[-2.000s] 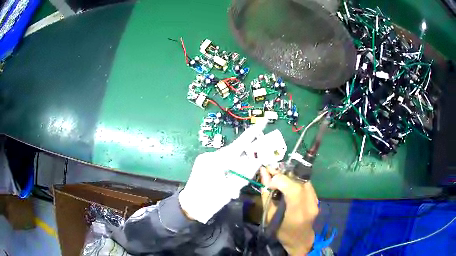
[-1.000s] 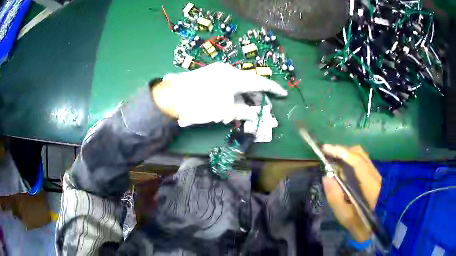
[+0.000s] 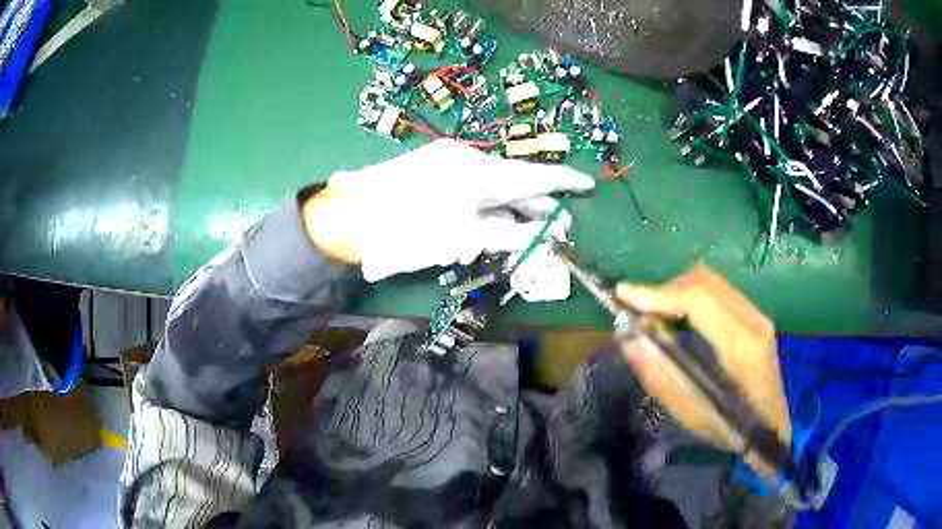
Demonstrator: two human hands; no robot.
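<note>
My left hand (image 3: pixel 444 212), in a white glove, holds a white plastic housing (image 3: pixel 541 277) above the bench's near edge. A green wire (image 3: pixel 541 238) crosses the housing. A small circuit board (image 3: pixel 451 318) hangs below the glove, over the edge. My right hand (image 3: pixel 708 356), bare, grips a soldering iron (image 3: pixel 690 374) like a pen. Its thin tip points up and left and reaches the housing's right side; whether it touches is unclear. The gloved fingers hide part of the housing.
Several circuit boards with red wires (image 3: pixel 437 93) lie on the green bench (image 3: pixel 274 134) beyond my left hand. A fume hood (image 3: pixel 640 31) is at the top. A tangled heap of black parts and wires (image 3: pixel 816 134) lies right. Blue bins (image 3: pixel 868 444) stand below the edge.
Over two seconds my hands parted, the left turning over the housing; the board came into view below it. Since one second ago, the iron has moved left to the housing.
</note>
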